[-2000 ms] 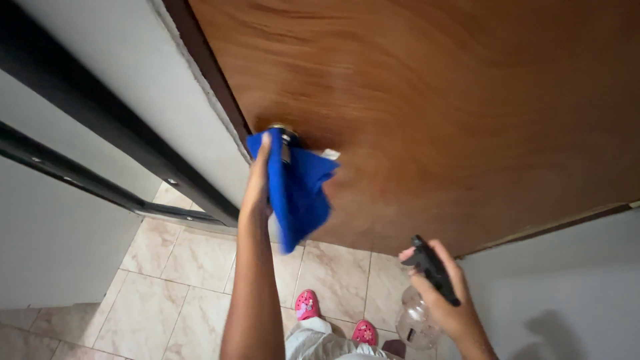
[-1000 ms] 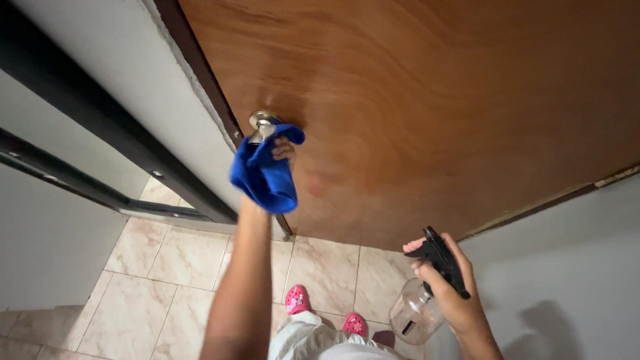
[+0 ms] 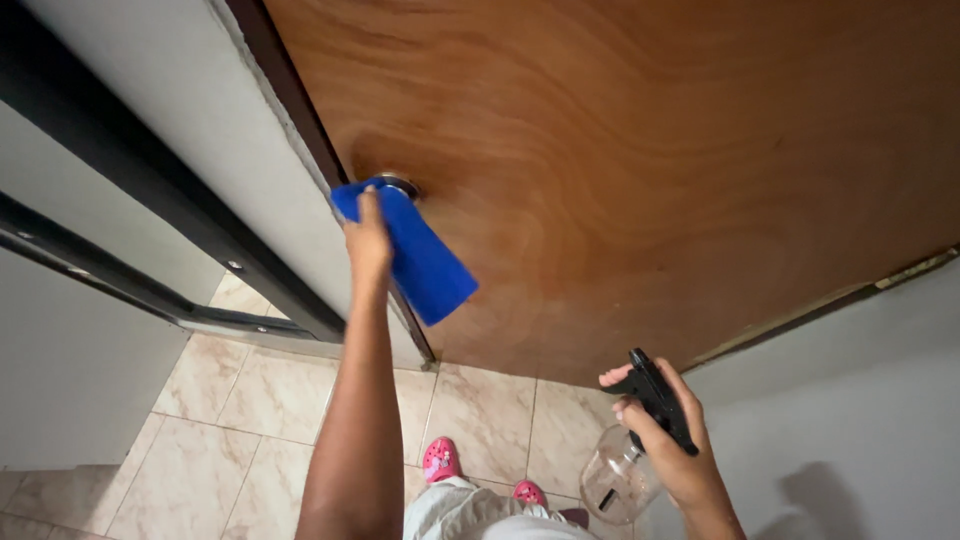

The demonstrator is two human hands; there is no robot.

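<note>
My left hand [image 3: 369, 236] grips a blue cloth [image 3: 427, 259] against the metal doorknob [image 3: 399, 184] of a brown wooden door [image 3: 600, 165]. The cloth covers most of the knob, and its loose part hangs down to the right across the door. At the lower right, my right hand [image 3: 667, 427] is closed around the black trigger head of a clear spray bottle [image 3: 619, 476], held upright and apart from the door.
A dark door frame [image 3: 289, 82] and a pale wall strip run left of the door, beside a black-framed mirror [image 3: 142, 157]. A grey wall [image 3: 840, 405] is at the right. Pink clogs [image 3: 441, 459] stand on marbled floor tiles [image 3: 484, 409].
The blue cloth was bunched around my left hand at the knob one second ago; now it hangs extended to the lower right. My right hand keeps its hold on the bottle.
</note>
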